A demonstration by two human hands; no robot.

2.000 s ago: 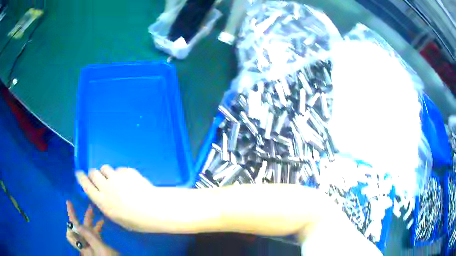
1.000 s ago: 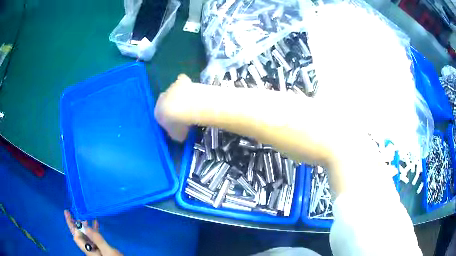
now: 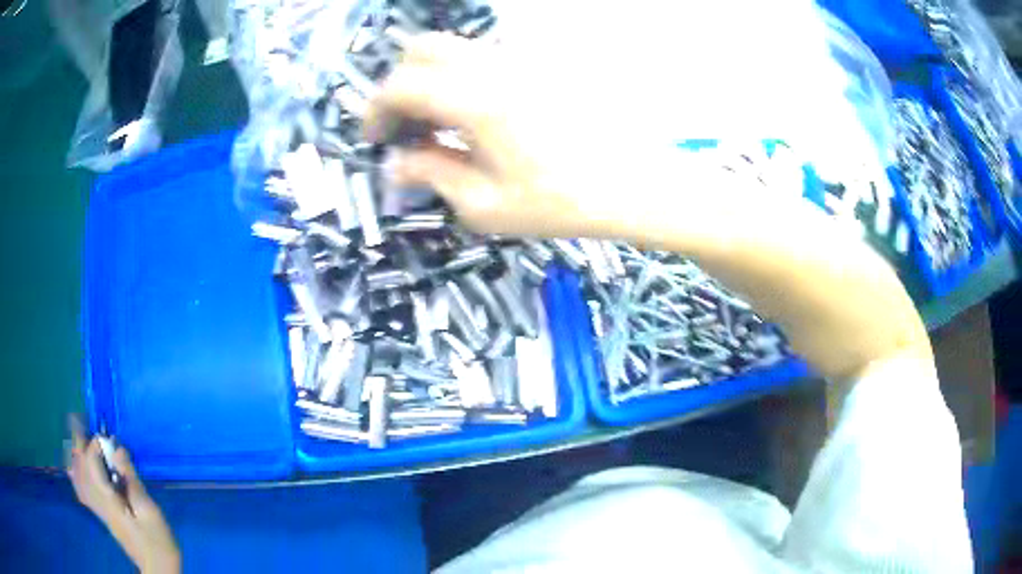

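Observation:
Shiny metal tubes [image 3: 448, 387] are heaped in a blue tray [image 3: 448, 451] in the middle and run back into a clear plastic bag [image 3: 263, 135]. My right hand [image 3: 448, 140] is over the rear of the heap, at the bag's mouth. It is blurred, with its fingers apart; a bright piece shows between them. My left hand [image 3: 112, 488] is at the lower left, by the front left corner of an empty blue tray [image 3: 191, 325]. Its fingers are closed around a small silver and dark piece, apparently a metal tube.
A blue tray of thin stemmed pieces [image 3: 672, 325] stands right of the tubes. Behind it is a glaring white bag [image 3: 672, 79] with white sleeves [image 3: 874, 202]. More stemmed-piece trays [image 3: 936, 179] are at the right. A clear container [image 3: 135, 84] with a dark object stands at the back left.
The view has shifted right. The empty tray, earlier apart and then tilted, now sits straight against the tube tray. My right hand has moved from its edge to the tubes at the back.

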